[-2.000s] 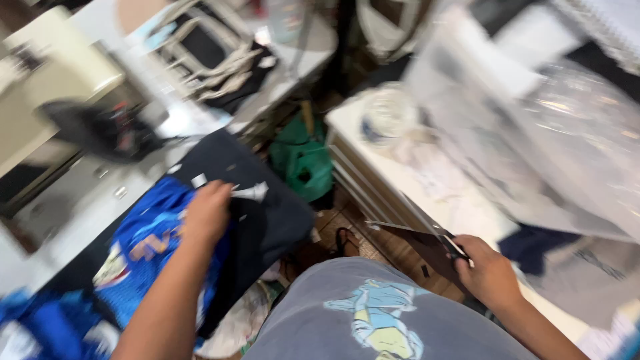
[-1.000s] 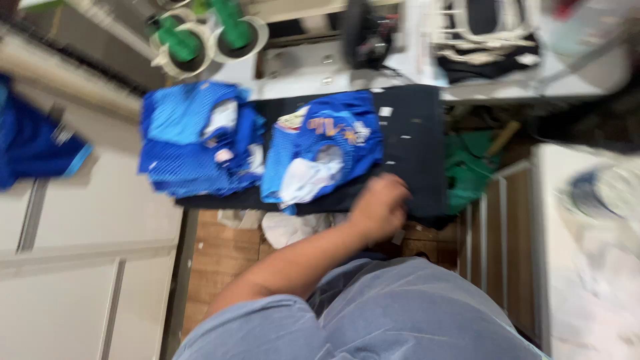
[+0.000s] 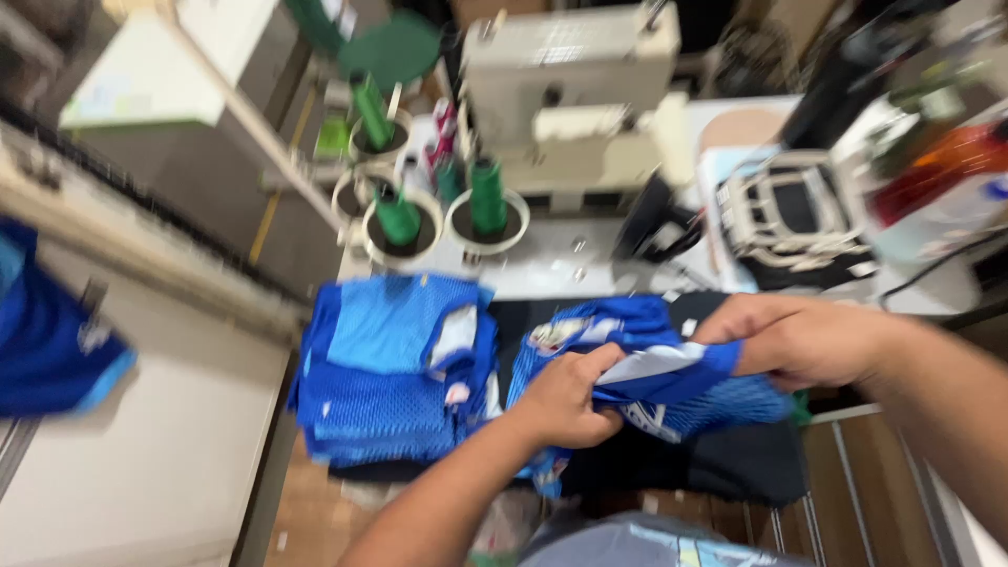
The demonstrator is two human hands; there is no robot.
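A blue mesh jersey (image 3: 693, 405) with white lettering lies bunched over a black cloth-covered surface (image 3: 756, 465). My left hand (image 3: 571, 398) grips its blue and white edge near the middle of the view. At the right end of that edge, my right hand (image 3: 776, 339) pinches the fabric, so a strip of it stretches between the two hands. Just left of my left hand sits a folded stack of blue mesh garments (image 3: 386, 370). No scissors show in either hand.
Beyond the cloth stand a sewing machine (image 3: 567, 102) and green thread cones (image 3: 487, 197) on round holders. White looped cords (image 3: 787, 213) lie at the right. Another blue garment (image 3: 47, 339) hangs at the far left.
Two seconds ago my right hand held a dark-handled tool at the right; now it holds the jersey's edge. My left hand has closed on the jersey too. The view has swung left.
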